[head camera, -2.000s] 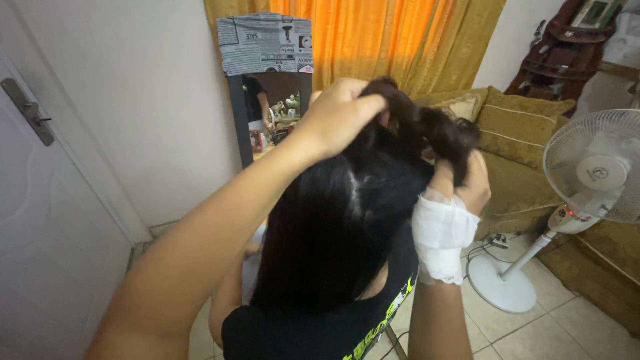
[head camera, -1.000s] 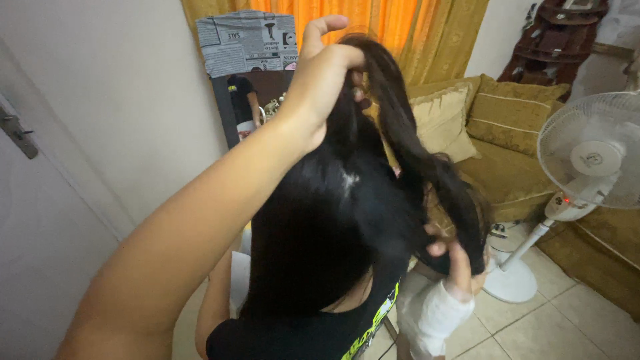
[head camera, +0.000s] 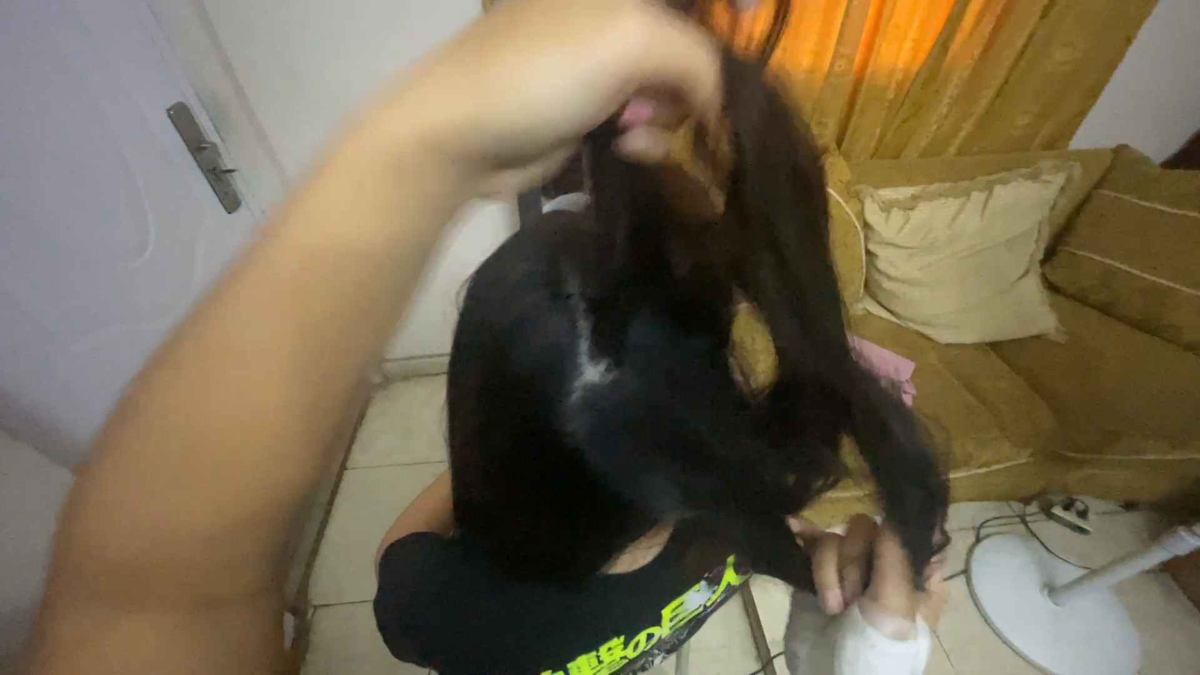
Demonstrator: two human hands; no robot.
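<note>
A person with long dark hair (head camera: 525, 422) and a black T-shirt (head camera: 487, 600) faces away from me, a pale parting line showing on the scalp. My left hand (head camera: 600, 84), blurred, is raised above the head and grips the upper part of a lifted section of hair (head camera: 787, 216). Lower right, beside the person's shoulder, my right hand (head camera: 867, 572) holds the lower lengths of hair between its fingers. A white wrap (head camera: 862, 647) covers that wrist and part of the thumb.
A brown sofa (head camera: 994, 403) with a cream cushion (head camera: 966, 253) stands at the right, below a gold and orange curtain (head camera: 872, 66). A white fan base (head camera: 1050, 600) and cables lie on the tiled floor. A white door (head camera: 94, 234) is at the left.
My right hand has moved down from beside the head along the hair, which now hangs stretched between my hands. The view has shifted, hiding most of the mirror.
</note>
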